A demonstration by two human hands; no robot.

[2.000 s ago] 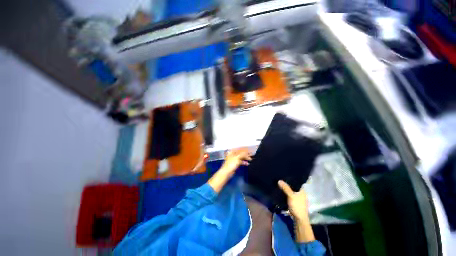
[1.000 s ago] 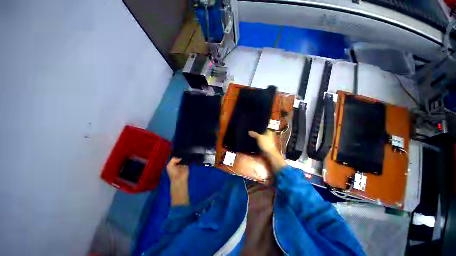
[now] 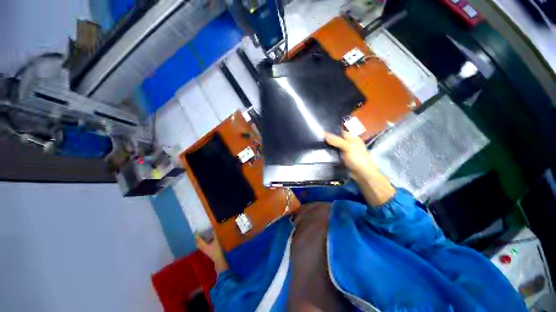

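Note:
My right hand (image 3: 358, 159) grips a glossy black panel (image 3: 299, 125) at its lower right edge, thumb on top. The panel is raised between the two orange fixtures and partly covers the right fixture (image 3: 390, 91). More black surface shows beside it over that fixture; I cannot tell whether it is a separate panel. Another black panel (image 3: 219, 177) lies in the left orange fixture (image 3: 235, 125). My left hand (image 3: 213, 253) is at the lower left corner of the left fixture, small and blurred; its grip is unclear.
A machine head (image 3: 262, 27) hangs above the right fixture. A metal box unit (image 3: 143, 170) stands left of the left fixture. Bubble wrap (image 3: 427, 152) lies at right, with black panels (image 3: 469, 207) near it. A red bin (image 3: 183, 280) is at lower left.
The view has turned. My right hand has moved from the left fixture's panel to a raised panel towards the right fixture. My left hand no longer shows a panel beside the left fixture.

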